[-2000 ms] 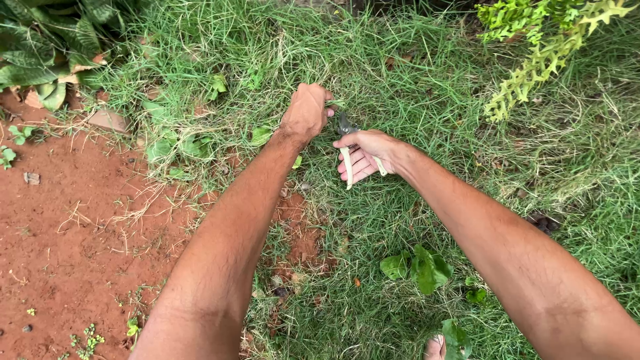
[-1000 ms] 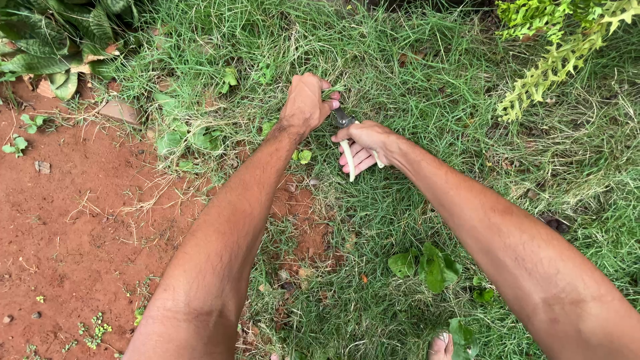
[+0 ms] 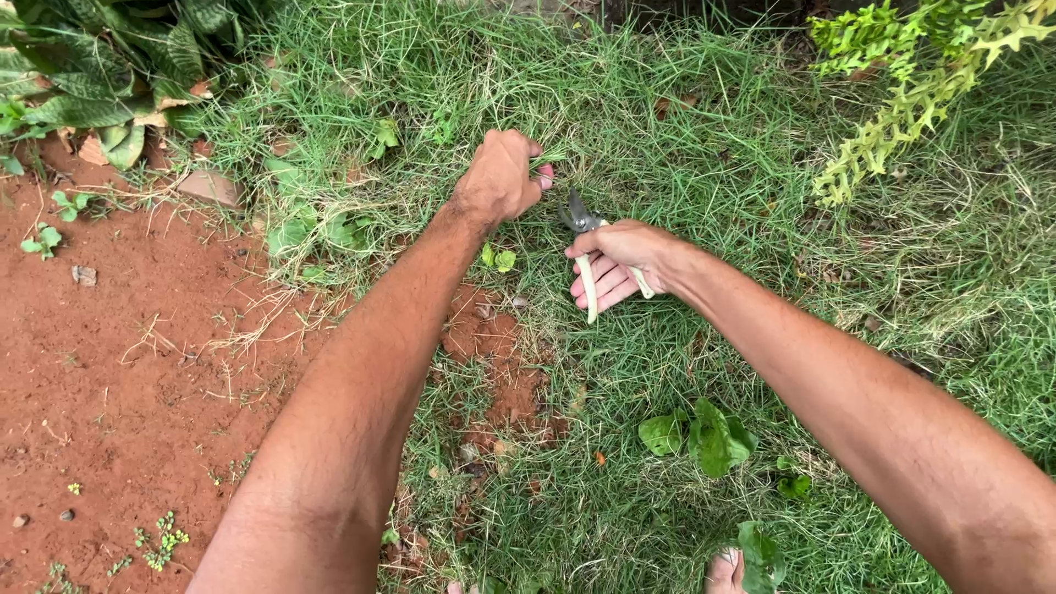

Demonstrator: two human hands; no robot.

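My left hand (image 3: pixel 502 175) is closed on a tuft of green grass blades (image 3: pixel 551 157), which stick out between thumb and fingers. Just right of and below it, my right hand (image 3: pixel 620 264) holds a pair of pruning shears (image 3: pixel 587 285) with pale cream handles. One handle lies across the fingers and the other rests against the palm, so the handles are spread apart. The metal blades (image 3: pixel 577 213) point up, parted at the tips, a short way from the left hand and over the grass.
Bare red soil (image 3: pixel 148 371) spreads at the left, with a flat stone (image 3: pixel 209 188) at its upper edge. Broad-leaved plants (image 3: pixel 124 74) fill the top left corner. A spiky yellow-green stem (image 3: pixel 899 124) hangs at the upper right. A broad-leaved weed (image 3: pixel 716 439) and my toes (image 3: pixel 724 571) are below.
The shears' blades, close to my left hand a second ago, now stand a little apart from it. Both hands keep their hold.
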